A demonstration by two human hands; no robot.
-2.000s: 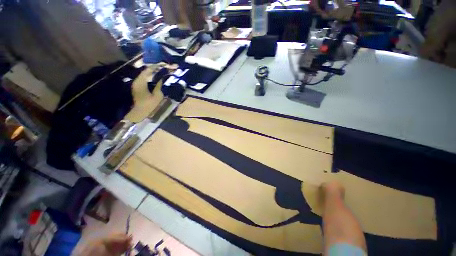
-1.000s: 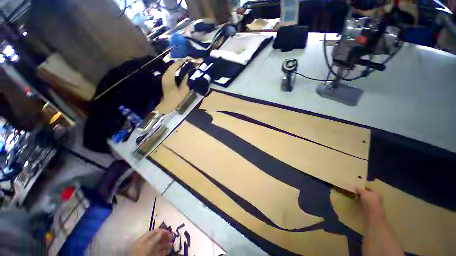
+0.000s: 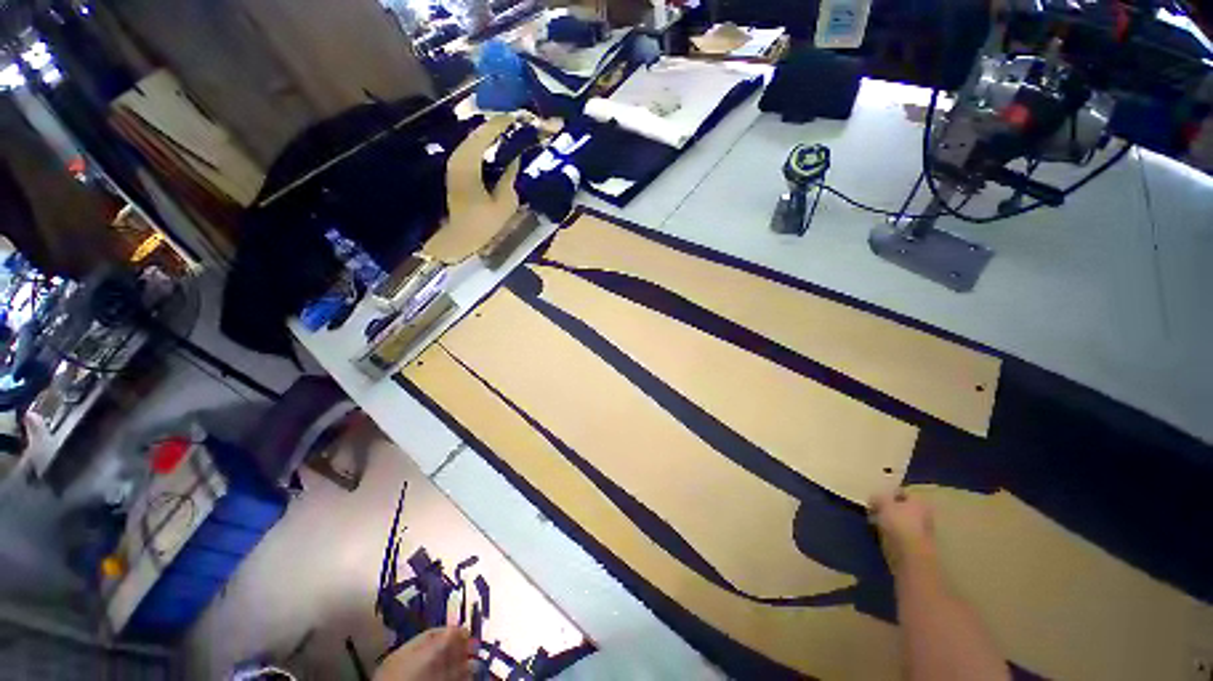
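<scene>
Long tan card patterns lie on dark navy fabric (image 3: 1075, 436). My right hand (image 3: 907, 522) pinches the near right corner of the middle card pattern (image 3: 745, 386). A dark gap separates it from the far card pattern (image 3: 798, 313); a narrower gap lies on its near side. Another long card pattern (image 3: 639, 446) and a narrow one (image 3: 532, 479) lie nearer the table edge. A wide card pattern (image 3: 1064, 572) lies right of my hand, partly hidden by my forearm. My left hand (image 3: 432, 655) is low in the picture, off the table; its grip is unclear.
Metal weights (image 3: 406, 333) sit at the table's left end. A small corded tool (image 3: 801, 186) and a cutting machine (image 3: 991, 153) stand on the far side. Dark offcuts (image 3: 432, 592) lie on the floor by a blue crate (image 3: 200, 545). Papers and dark cloth lie beyond.
The middle card pattern has moved toward the near side, widening the gap from the far pattern and narrowing the near gap. My right hand moved with its corner. The view has shifted.
</scene>
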